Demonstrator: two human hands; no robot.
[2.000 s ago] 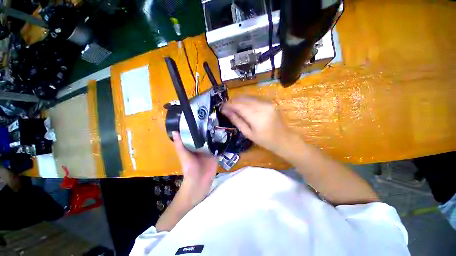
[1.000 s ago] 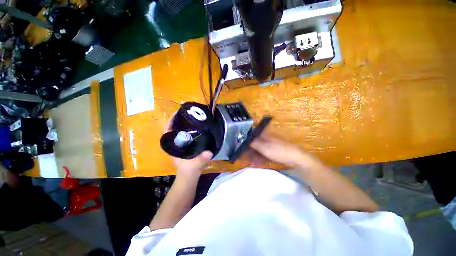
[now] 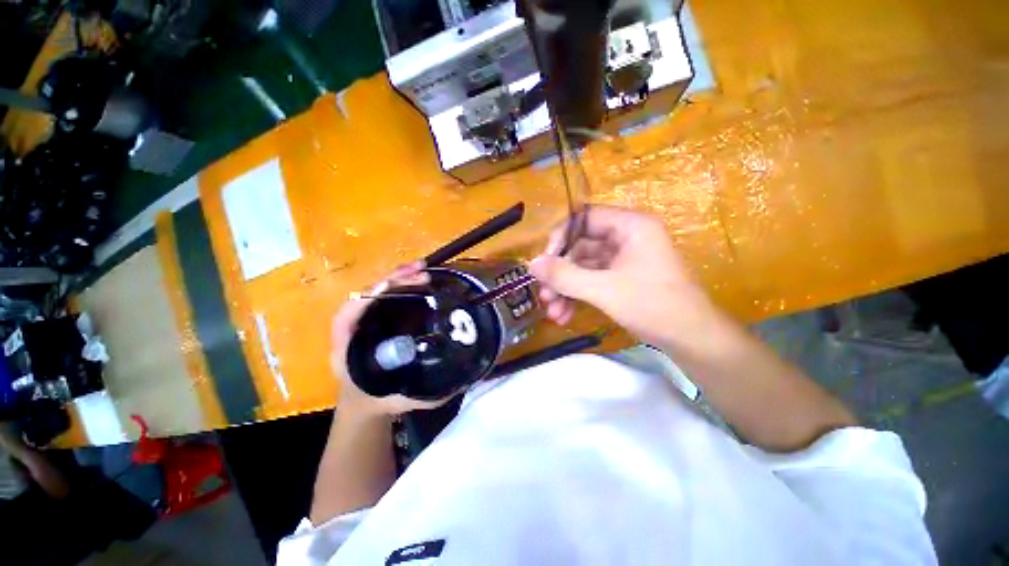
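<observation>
The black housing [image 3: 426, 352] with a silver-grey band is held above the bench, its hollow black side facing up. A white ring and a pale round part show inside it. Two stiff black strips [image 3: 478, 233] project from it to the right. My left hand [image 3: 352, 343] grips the housing at its left and lower side. My right hand [image 3: 597, 265] pinches thin dark lead wires [image 3: 570, 182] between thumb and fingers, just right of the housing. The wires run from the housing past my fingers and loop upward.
The electric screwdriver [image 3: 567, 66] hangs in front of the silver-white screw feeder [image 3: 476, 77] behind the work. A white paper sheet [image 3: 262, 219] lies on the orange bench [image 3: 819, 144]. The green belt [image 3: 238, 66] is at the upper left, with dark units.
The housing has been turned over from its wired side to its hollow side and has moved slightly left and down. My right hand has left the strip and taken hold of the wires.
</observation>
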